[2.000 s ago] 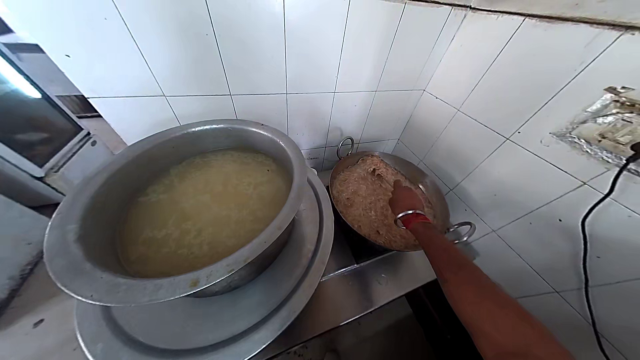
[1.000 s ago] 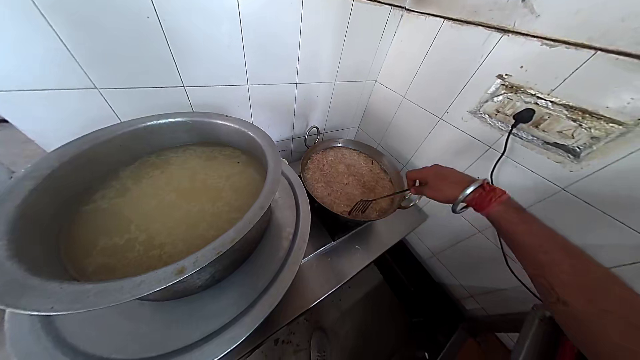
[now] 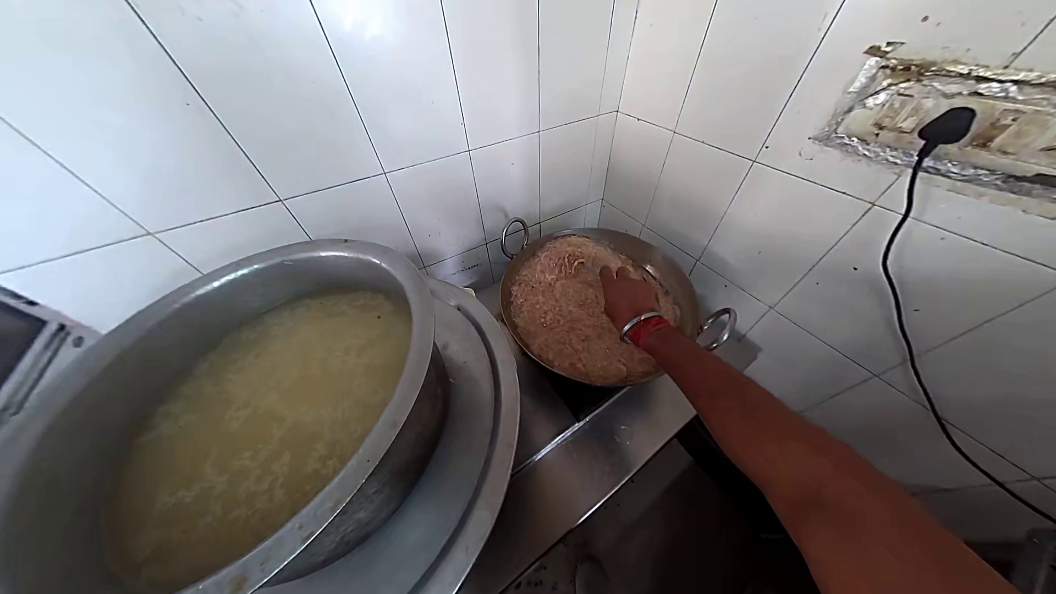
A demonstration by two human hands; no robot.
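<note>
My right hand (image 3: 629, 295), with a metal bangle and red thread at the wrist, reaches over a round metal pan (image 3: 681, 285) with two ring handles. Its fingers are curled at the mixture, around the slim handle of a fork-like metal utensil, mostly hidden by the hand and food. Pinkish-brown, finely broken-up food (image 3: 561, 309) fills much of the pan, with a furrow near the fingertips. My left hand is out of view.
A large metal pot (image 3: 412, 330) of cloudy yellowish liquid stands at the left on a wide metal lid or tray (image 3: 487, 462). Tiled walls meet behind the pan. A black plug and cable (image 3: 895, 280) hang at the right. The steel counter edge (image 3: 577, 470) runs in front.
My right hand was at the pan's right side a second ago, with the fork-like utensil in plain sight; it has moved left and in over the food. The view has shifted.
</note>
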